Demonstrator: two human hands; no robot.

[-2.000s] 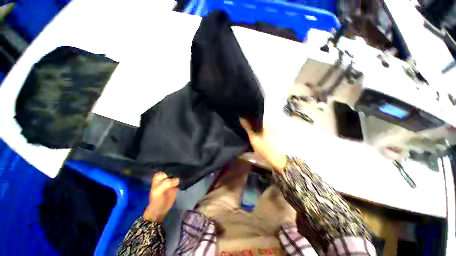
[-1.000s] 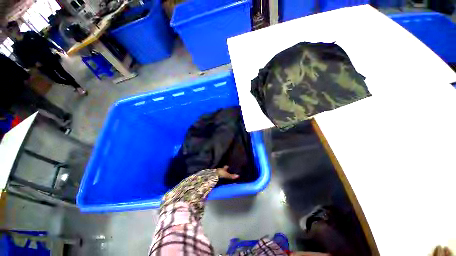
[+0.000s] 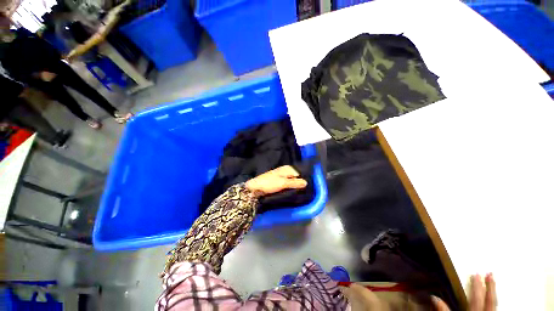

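Note:
My left hand [image 3: 276, 180] is over the near right corner of a large blue plastic bin [image 3: 152, 240], with no piece visibly gripped and the thumb apart from the fingers. Dark fabric pieces [image 3: 246, 155] lie heaped in the bin just beyond the hand. My right hand [image 3: 482, 294] is at the bottom right, partly cut off by the picture's edge, with fingers spread on the white table's edge. A rounded camouflage panel [image 3: 379, 85], apparently stacked on others, lies on the white side table [image 3: 288, 45], camouflage side up.
The white machine table [image 3: 474, 182] runs down the right side. More blue bins [image 3: 243, 36] stand behind. A person in dark clothes [image 3: 36, 61] stands at the upper left. A table frame [image 3: 45, 206] is at the left and a blue stool [image 3: 337, 273] near my lap.
The view has turned left from the machine table, where both hands held a black panel. Since one second ago, my left hand has risen slightly and more of my right hand shows.

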